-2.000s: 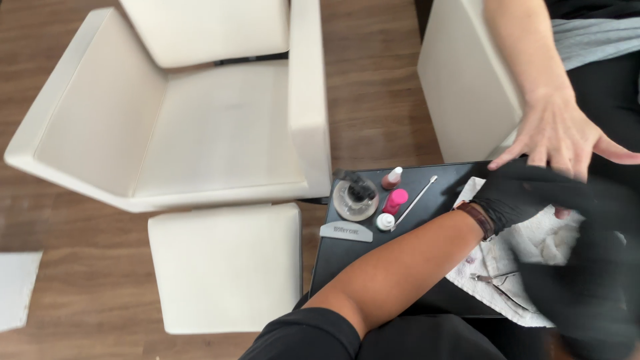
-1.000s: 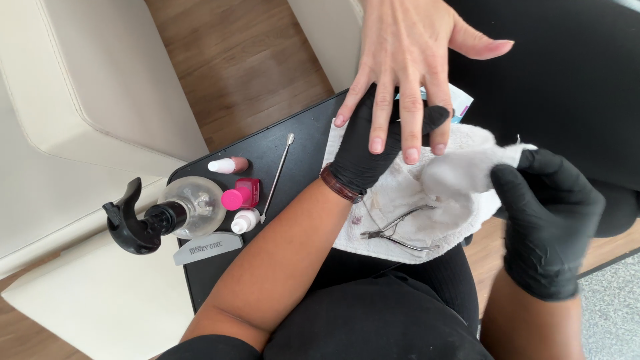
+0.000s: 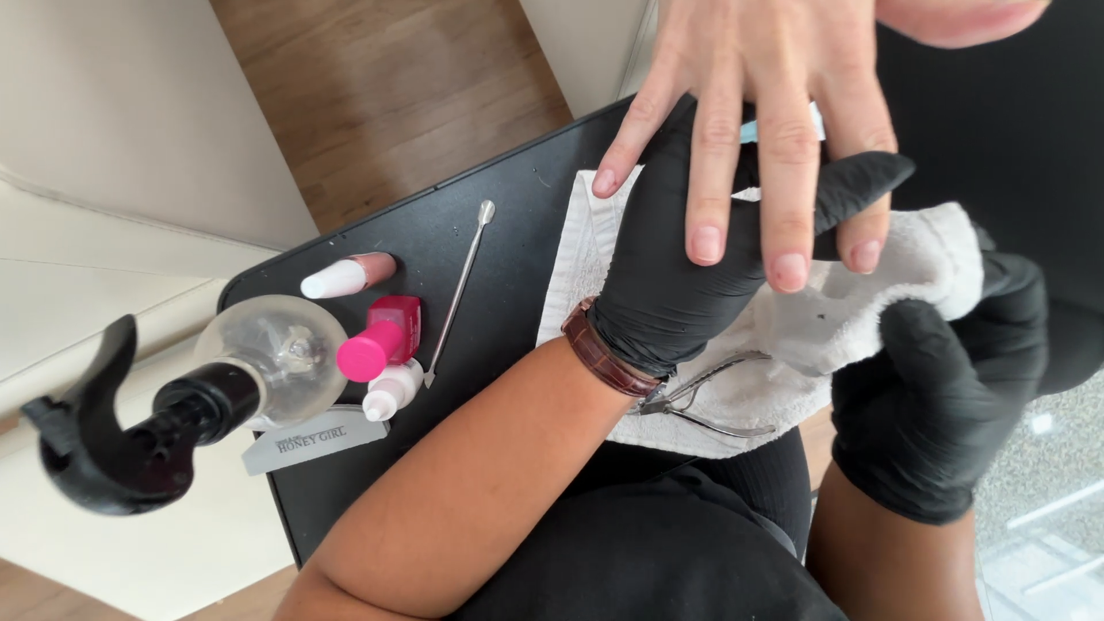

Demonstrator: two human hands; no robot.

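My left hand (image 3: 690, 250), in a black glove with a brown strap at the wrist, is under another person's hand (image 3: 776, 129) and holds its fingers from below. That hand is spread palm down, its fingertips toward me. My right hand (image 3: 949, 388), also black-gloved, pinches a raised part of a white terry towel (image 3: 931, 250) beside those fingertips. The rest of the towel lies on the black table (image 3: 509, 285). Metal cuticle nippers (image 3: 690, 405) rest on it near my left wrist, partly hidden. A metal cuticle pusher (image 3: 460, 293) lies left of the towel.
At the table's left stand a clear spray bottle (image 3: 276, 354) with a black trigger, a pink nail polish bottle (image 3: 392, 332), a white-capped pinkish bottle (image 3: 349, 276) and a small white dropper bottle (image 3: 394, 390). A grey nail file (image 3: 319, 438) overhangs the edge. Cream chairs flank the table.
My right hand has moved in from the right with the towel, closer to the other person's fingertips. My left hand still supports that hand. The view has shifted since the earliest frame.
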